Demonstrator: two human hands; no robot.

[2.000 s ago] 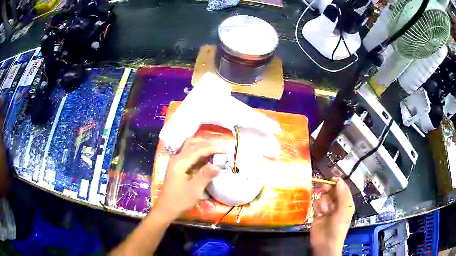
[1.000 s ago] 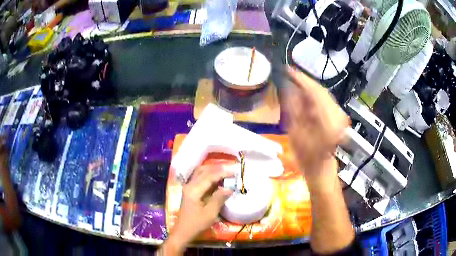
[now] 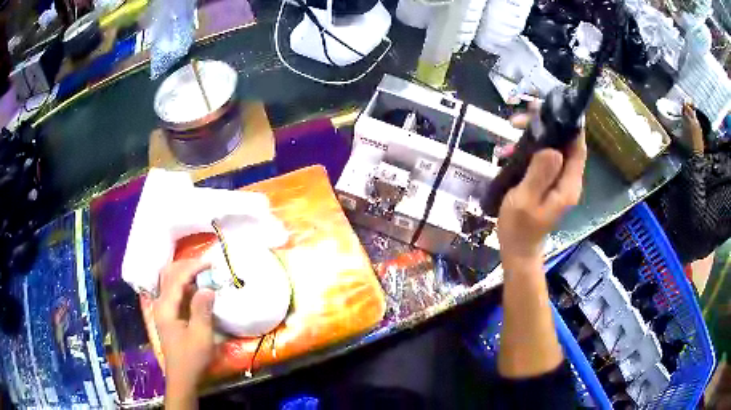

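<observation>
A white housing lies on the orange work pad, its round white cup towards me. Yellow and black lead wires rise from the cup's centre. My left hand is at the cup's left side, fingers closed on a small silver-grey metal insert at the cup. My right hand is raised over the right end of the screw feeders, gripping the black electric screwdriver, which tilts down to the left. Its bit is not clearly visible.
A round tin with a thin stick stands on a tan board behind the pad. A blue crate of white parts is lower right. A cardboard box and another person's hand are at the right. A white unit stands behind.
The view has swung to the right. My right hand has moved from near the tin to the right and now holds the screwdriver. The stick stands in the tin. My left hand stays at the cup.
</observation>
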